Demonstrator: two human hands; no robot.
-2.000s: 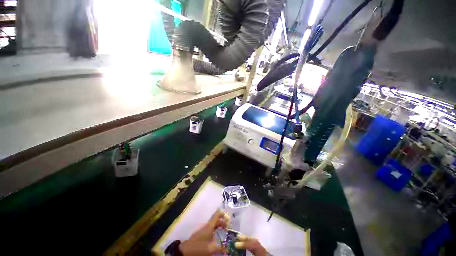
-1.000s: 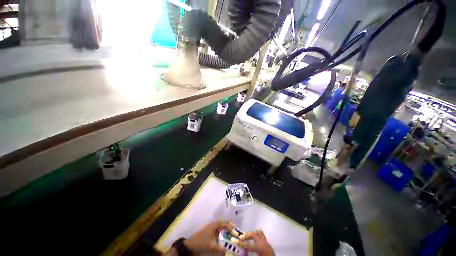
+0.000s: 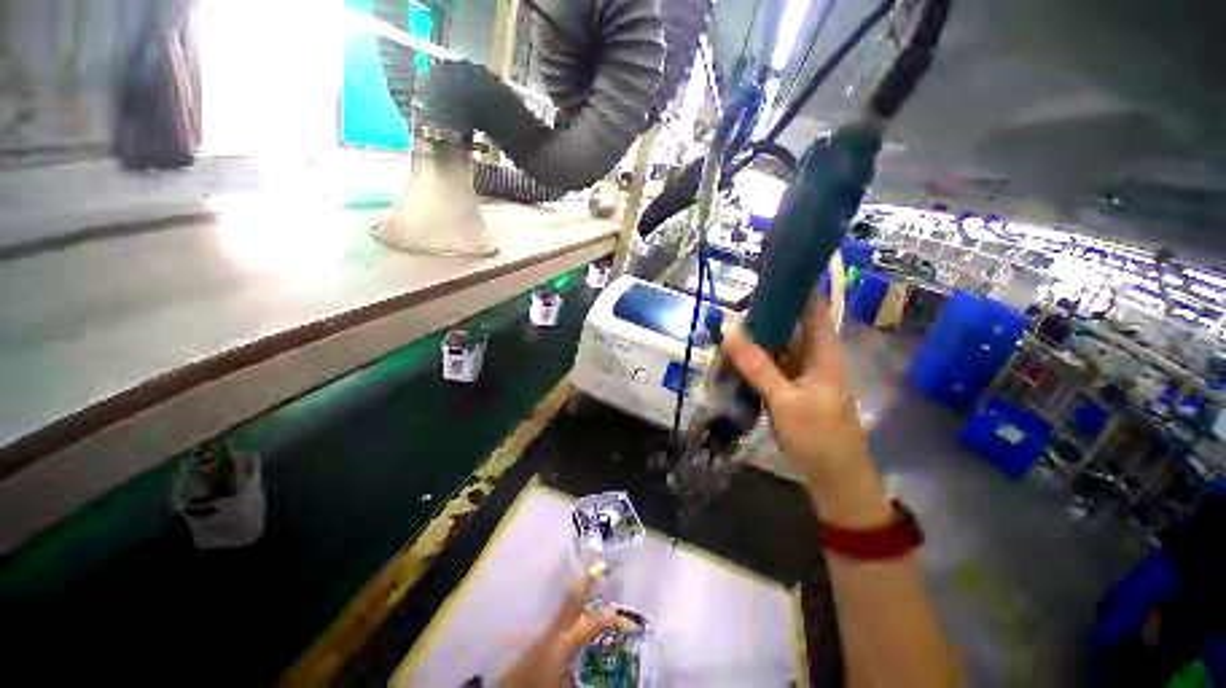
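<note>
My right hand (image 3: 807, 397) is raised at the lower end of the hanging dark green screwdriver (image 3: 815, 229), with thumb and fingers around its body. The metal nozzle (image 3: 709, 450) points down. My left hand (image 3: 562, 645) is low on the white work mat (image 3: 495, 605), its fingers on the edge of a clear housing with a green circuit board (image 3: 612, 661). The housing is partly cut off by the bottom edge. A second clear housing (image 3: 606, 526) stands on the mat just beyond the left fingers.
The screw feeder (image 3: 629, 363) stands behind the mat. The dark green conveyor (image 3: 363, 470) at left carries several housings, one nearest (image 3: 222, 500). The pale shelf (image 3: 202, 303) overhangs it, with the duct funnel (image 3: 437, 204). Blue bins (image 3: 968, 347) stand at right.
My right hand has left the mat and gone up to the screwdriver, which now hangs further left in view. The conveyor's nearest housing has moved towards me. My left hand stays at the board housing.
</note>
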